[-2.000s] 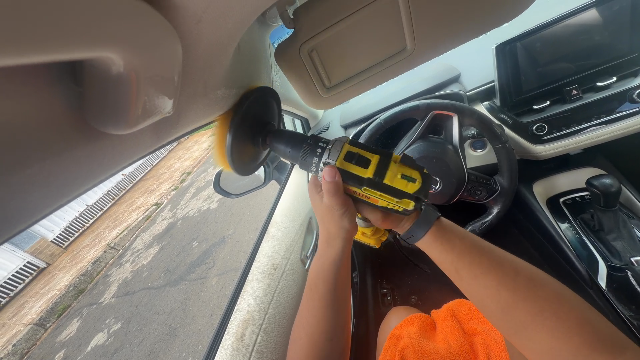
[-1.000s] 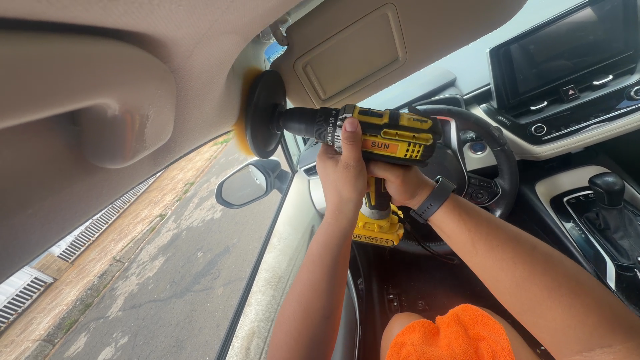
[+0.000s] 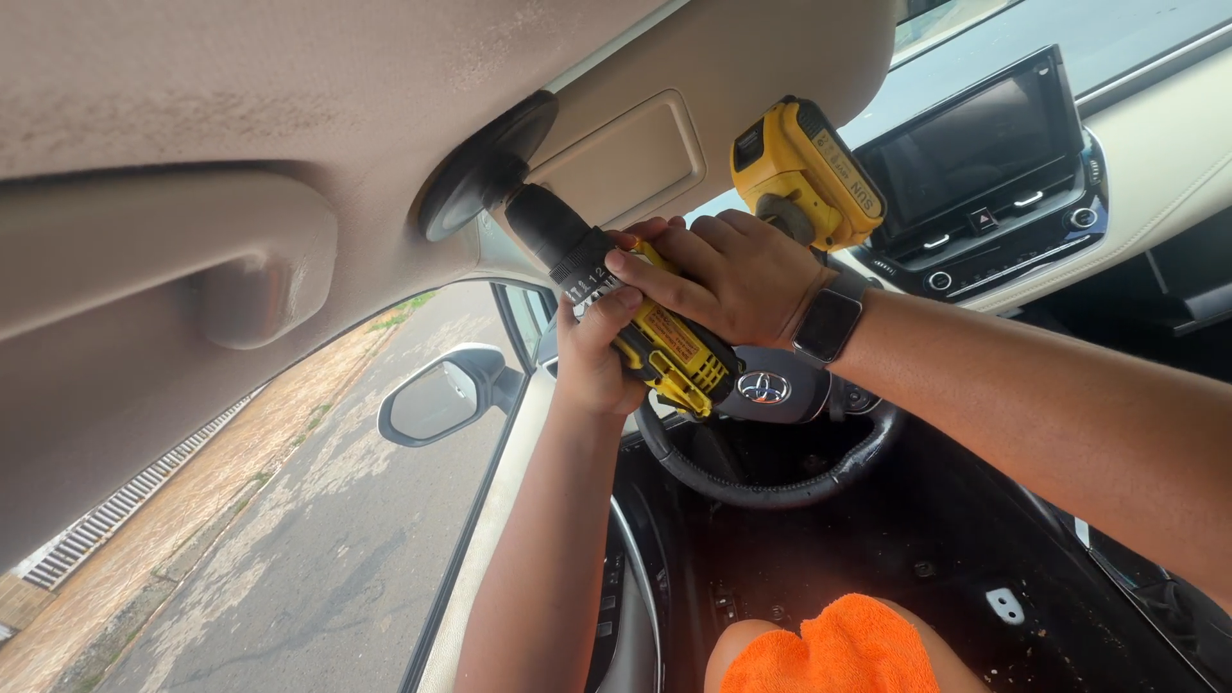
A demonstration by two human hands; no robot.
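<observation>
A yellow and black cordless drill (image 3: pixel 674 351) is held in both hands in front of the steering wheel. My left hand (image 3: pixel 599 351) grips its body from below, near the numbered collar. My right hand (image 3: pixel 731 274), with a smartwatch at the wrist, wraps over the drill near its handle, which is mostly hidden. The yellow battery (image 3: pixel 813 178) points up and to the right. On the drill's chuck sits a round black backing pad (image 3: pixel 491 168), tilted against the beige headliner (image 3: pixel 385 106) beside the sun visor. The pad's working face is hidden.
A ceiling grab handle (image 3: pixel 279 260) is at the left, the sun visor (image 3: pixel 626 159) behind the drill. The steering wheel (image 3: pixel 770 491), the dashboard screen (image 3: pixel 972 144) and the side mirror (image 3: pixel 443 399) lie beyond. An orange cloth (image 3: pixel 833 654) rests on my lap.
The drill has turned over in my hands: its battery, low before, is now up at the right. The pad has moved up along the headliner, and its yellow rim no longer shows.
</observation>
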